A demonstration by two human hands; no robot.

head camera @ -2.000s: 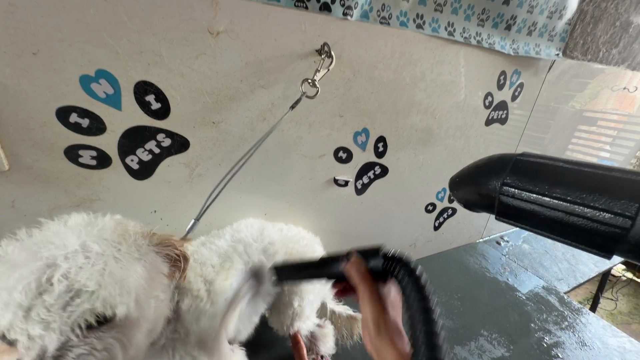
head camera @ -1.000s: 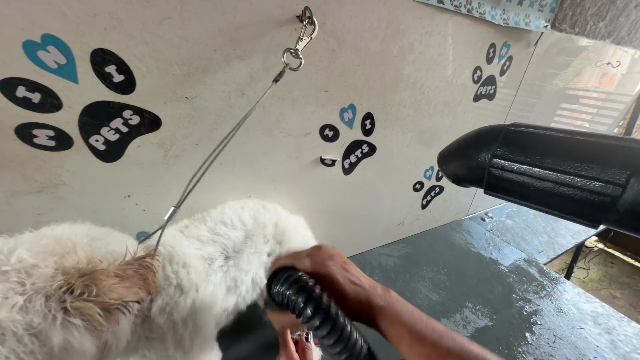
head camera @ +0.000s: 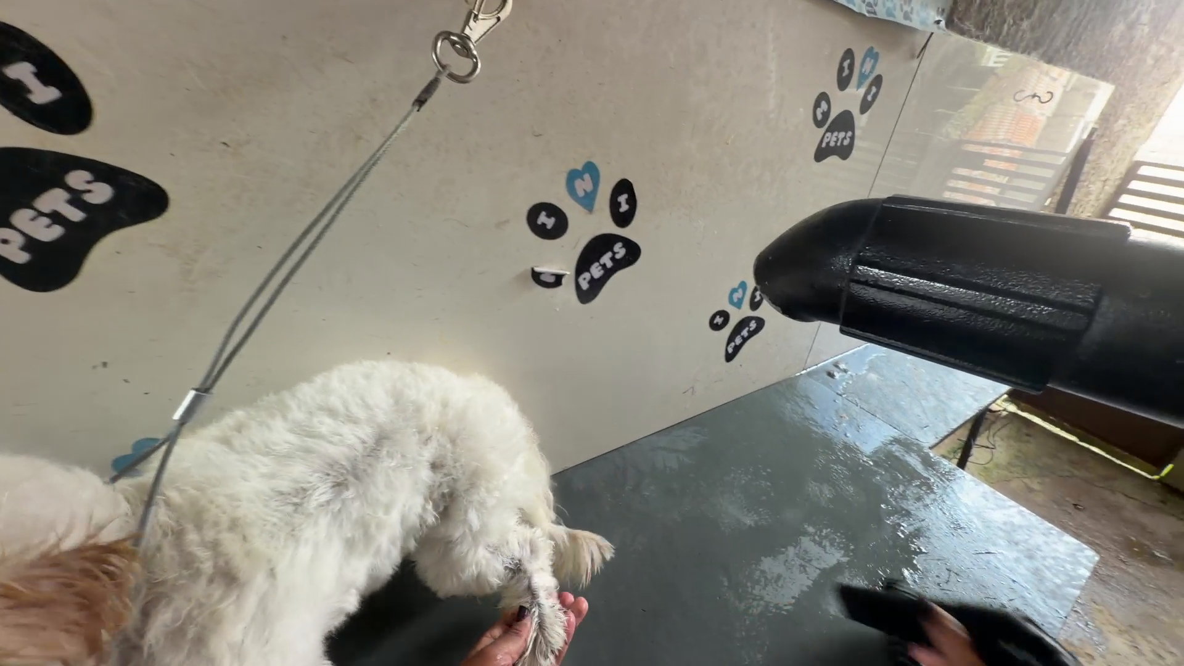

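A white dog (head camera: pixel 351 490) with a brown patch near its head stands at the left, a grey cable loop leash (head camera: pixel 296 240) around its neck. My left hand (head camera: pixel 523 638) holds the dog's hind leg (head camera: pixel 541 597) at the bottom edge. At the lower right, my right hand (head camera: pixel 943 638), blurred and partly cut off, is around a black dryer hose nozzle (head camera: pixel 888 610), away from the dog. The dog's face is out of view.
A wet dark tabletop (head camera: pixel 721 518) extends right, beside a pale wall panel (head camera: pixel 444 296) with paw-shaped stickers. A metal snap hook (head camera: pixel 486 17) holds the leash at the top. A thick black tube (head camera: pixel 971 296) juts in from the right.
My right hand with the nozzle has moved right, away from the dog's hindquarters. More of the hind leg and of my left hand now shows.
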